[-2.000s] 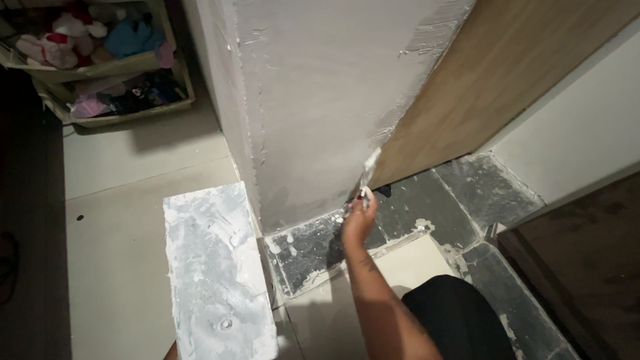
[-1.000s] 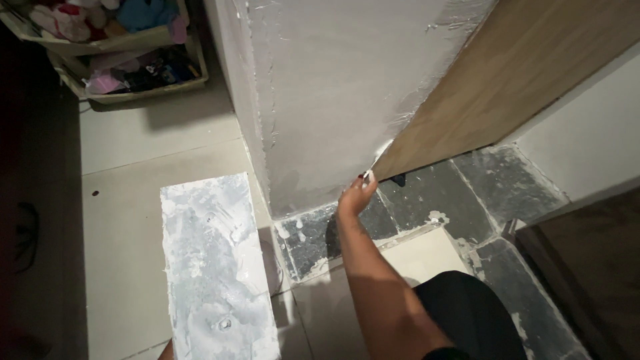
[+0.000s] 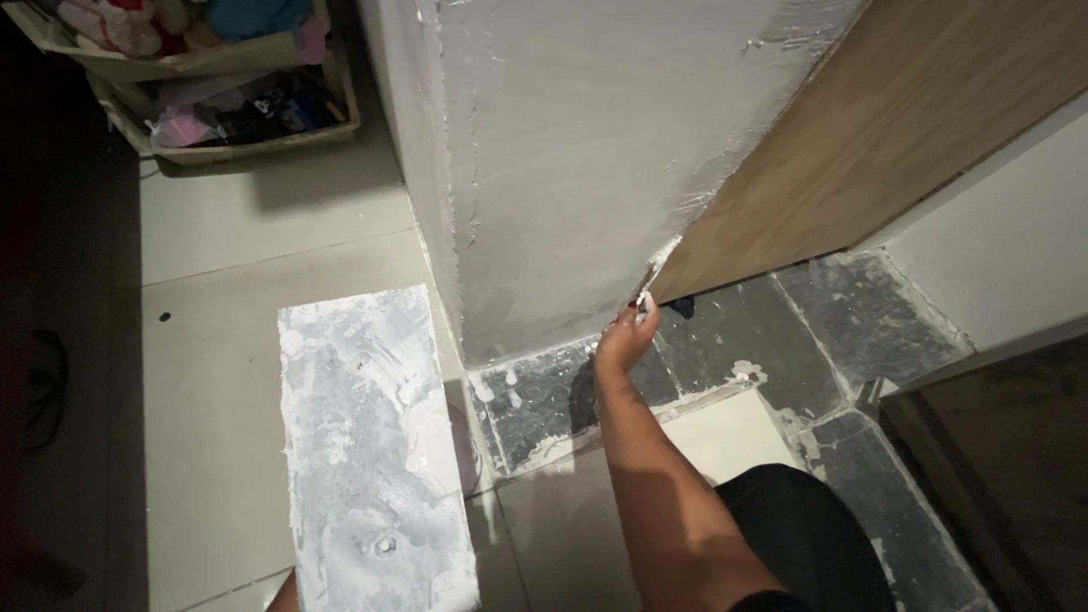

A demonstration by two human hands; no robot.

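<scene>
My right hand (image 3: 627, 333) is closed around a small putty knife (image 3: 648, 276), whose blade lies against the lower right edge of the plastered wall (image 3: 561, 170), beside a wooden door panel (image 3: 850, 144). White wet filler (image 3: 665, 252) shows at the blade. At the lower left, a rectangular plaster board or hawk (image 3: 365, 476) smeared with white compound is held up; a thicker lump of compound (image 3: 432, 446) sits near its right edge. My left hand is hidden under the board, and only a bit of skin shows at its lower left side.
Stacked plastic baskets (image 3: 255, 153) with soft toys and other items stand at the upper left. Dark stone tiles (image 3: 731, 340) with white splashes run along the wall's foot and under the door. Pale tiles (image 3: 204, 425) cover the floor at left. My black-clothed knee (image 3: 799, 527) is at the lower right.
Against two seconds ago, the putty knife is lower along the wall's right edge, and its blade is less plainly visible. The board remains at the lower left.
</scene>
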